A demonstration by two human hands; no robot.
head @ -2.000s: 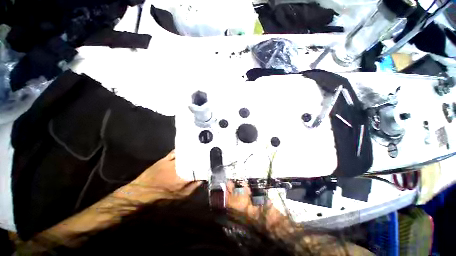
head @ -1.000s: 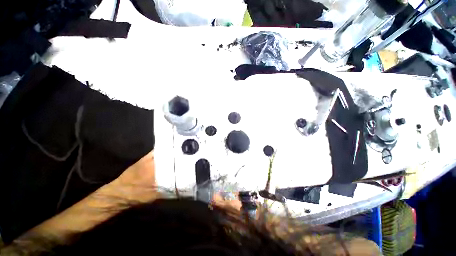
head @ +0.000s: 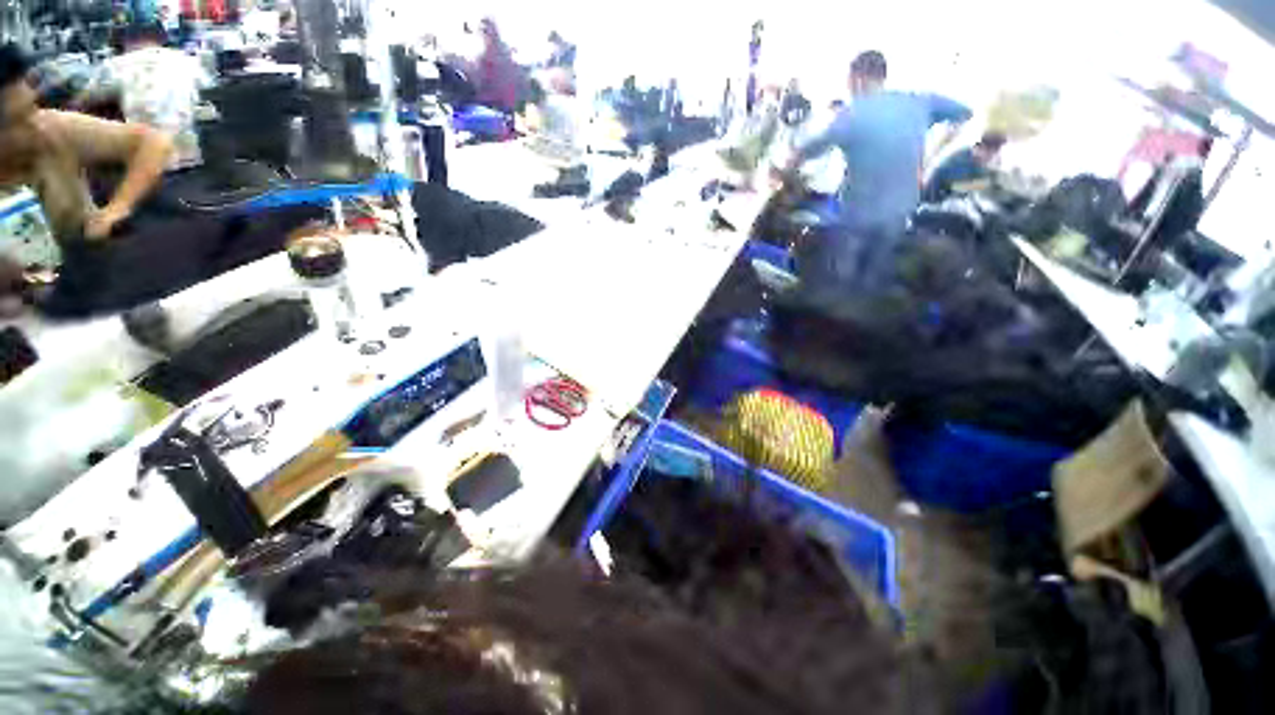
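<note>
The white sewing machine head (head: 126,531) runs across the lower left, with a dark control panel (head: 420,395) at its right end. A black fabric strip (head: 210,489) hangs over it. Scissors with red handles (head: 557,402) lie on the white table beside the panel. A flat dark square (head: 484,482) lies near the table's edge. Dark hair blurs the bottom of the view. Neither my left hand nor my right hand can be made out.
A blue basket (head: 847,525) with dark contents stands beside the table. A striped yellow bundle (head: 780,436) is behind it. A wooden chair (head: 1109,475) is at right. A person in blue (head: 881,154) stands in the aisle; another person's arm (head: 129,175) is upper left.
The view has swung right and up, away from the needle area to the aisle. The forearm and fingers seen earlier at the machine, and the large dark garment piece, are out of view.
</note>
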